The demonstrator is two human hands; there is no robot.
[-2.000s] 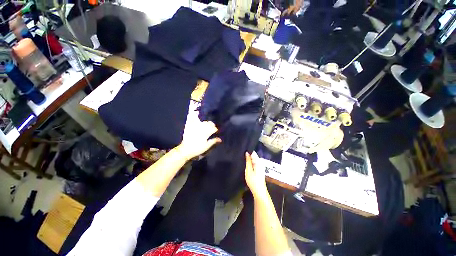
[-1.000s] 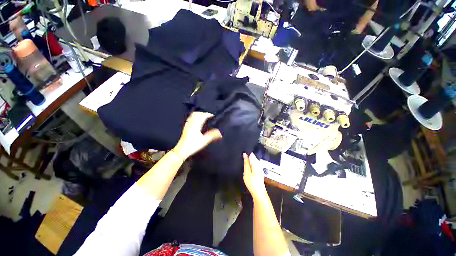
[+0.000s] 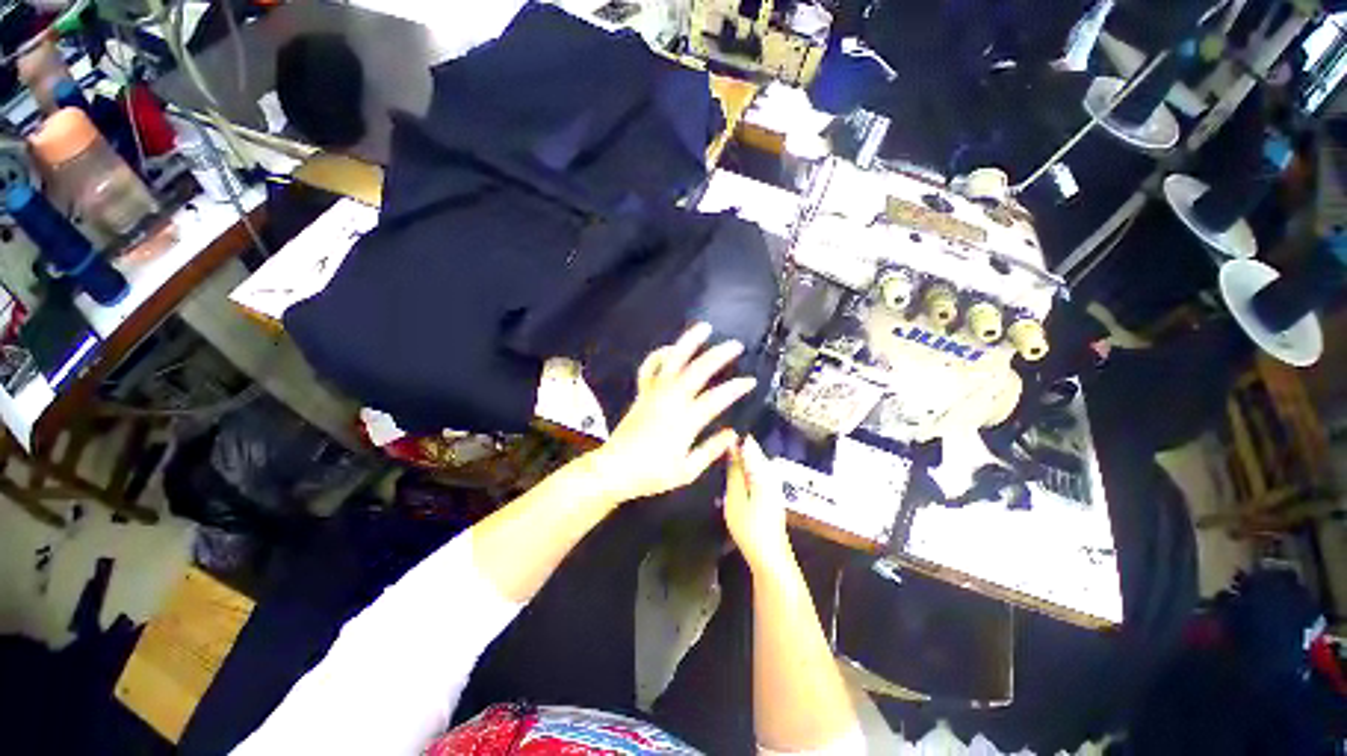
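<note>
Dark cloth panels [image 3: 650, 288] lie on the table left of the overlock machine [image 3: 916, 318] marked JUKI, and hang over the table's front edge. My left hand [image 3: 677, 421] lies on the cloth with its fingers spread, just left of the needle area. My right hand [image 3: 751, 495] is at the front edge of the machine, its fingertips together at the cloth edge and near my left thumb. The cloth edge is pinched there. The presser foot is too small and dark to make out.
A larger dark cloth pile [image 3: 443, 281] spreads over the left of the table. Dark trimmings [image 3: 1005, 485] lie right of the machine head. Thread cones on white discs [image 3: 1270, 313] stand at far right; blue and peach cones [image 3: 92, 163] stand at far left.
My left hand has moved right and down, towards my right hand. The cloth under it has shifted and lies flatter, with a pale bit of table showing. My right hand has hardly moved.
</note>
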